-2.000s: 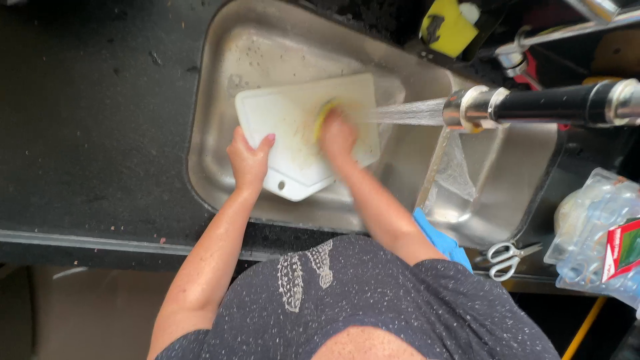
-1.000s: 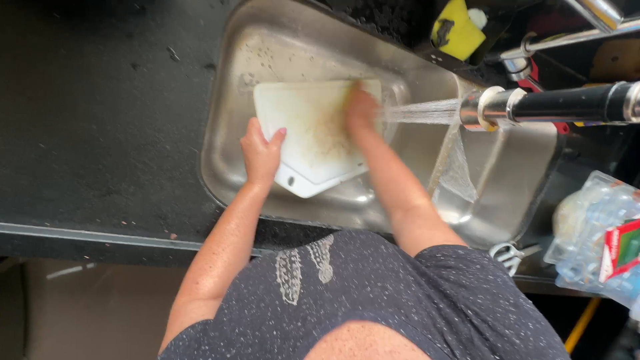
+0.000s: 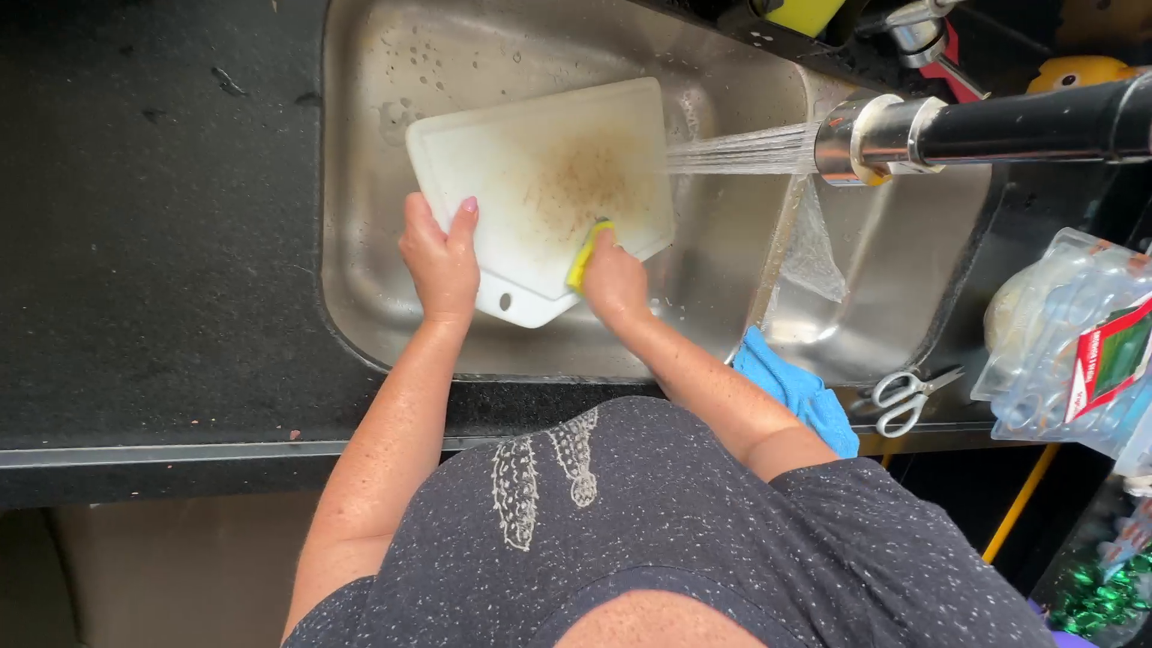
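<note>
A white plastic cutting board [image 3: 504,189] with brownish stains is tilted inside the stainless steel sink [image 3: 360,297]. My left hand [image 3: 441,261] grips its left edge, thumb on the upper face. In my right hand [image 3: 616,283] is a yellow sponge [image 3: 587,256], which touches the board's lower right part, right of the oval handle hole. Water sprays leftward from the faucet head [image 3: 846,139] toward the board's right edge.
A smaller basin [image 3: 864,333] adjoins on the right, with clear plastic film [image 3: 814,252] at the divider. A blue cloth [image 3: 801,391], scissors [image 3: 909,396] and clear plastic packaging [image 3: 1053,351] lie along the near right side. Black countertop [image 3: 162,270] extends left.
My right hand with the sponge has moved from the board's upper right, beside the spray, down to its lower edge. My left hand still holds the board's left side.
</note>
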